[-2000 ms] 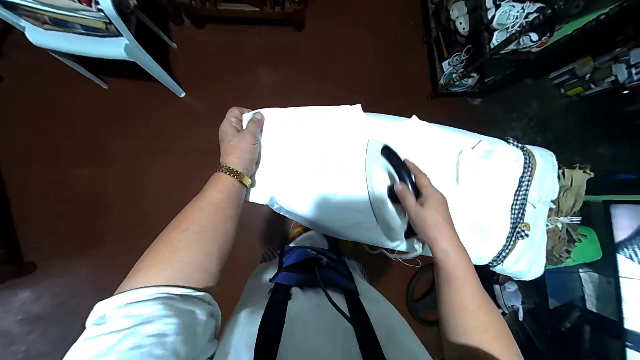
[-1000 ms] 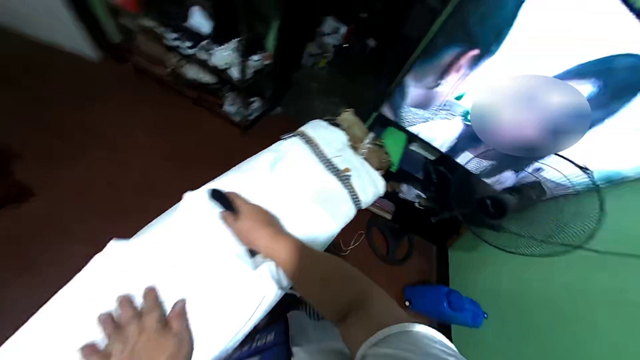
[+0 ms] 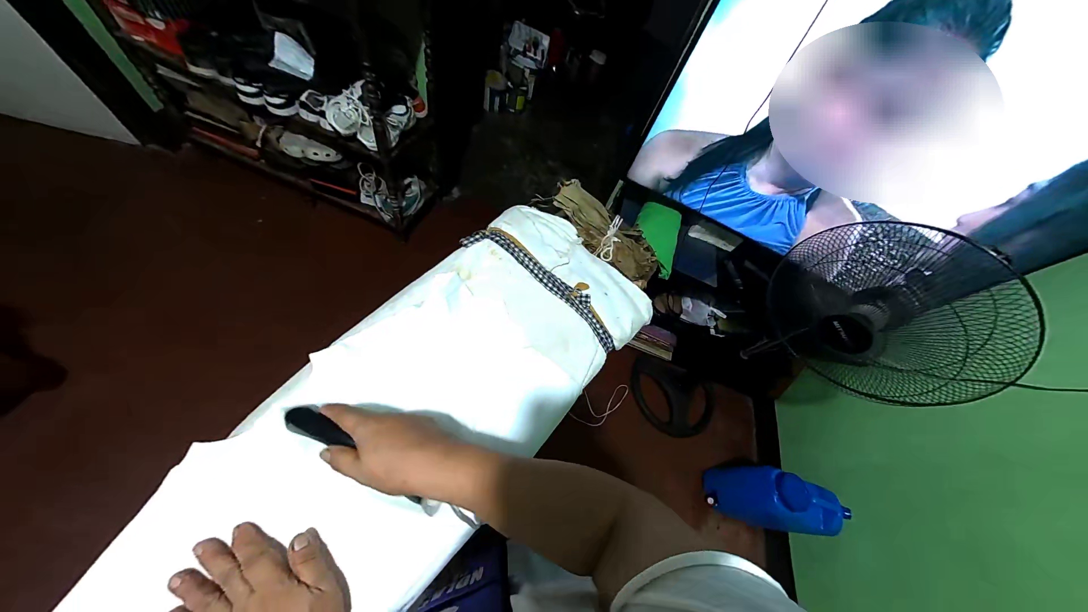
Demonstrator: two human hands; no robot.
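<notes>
A white cloth garment (image 3: 442, 348) lies spread over a padded ironing board (image 3: 595, 280), whose cover is bound by a checkered strip near its far end. My right hand (image 3: 399, 450) grips the black handle of a clothes iron (image 3: 319, 425); the white body of the iron barely stands out against the bright cloth. At the bottom of the view my left hand (image 3: 263, 574) rests on the white cloth with its fingers apart, holding nothing. The iron is a little above and to the right of my left hand.
A shoe rack (image 3: 340, 153) stands beyond the board at upper left. To the right are a standing fan (image 3: 905, 314), a large television screen (image 3: 722, 170) and a green wall (image 3: 935, 476). A blue plastic jug (image 3: 773, 500) and the fan's round base (image 3: 671, 395) are on the floor.
The view has swung strongly to the right. Two seconds ago my left hand held the garment's edge at the board's left end; now it lies spread on the cloth. My right hand still holds the iron.
</notes>
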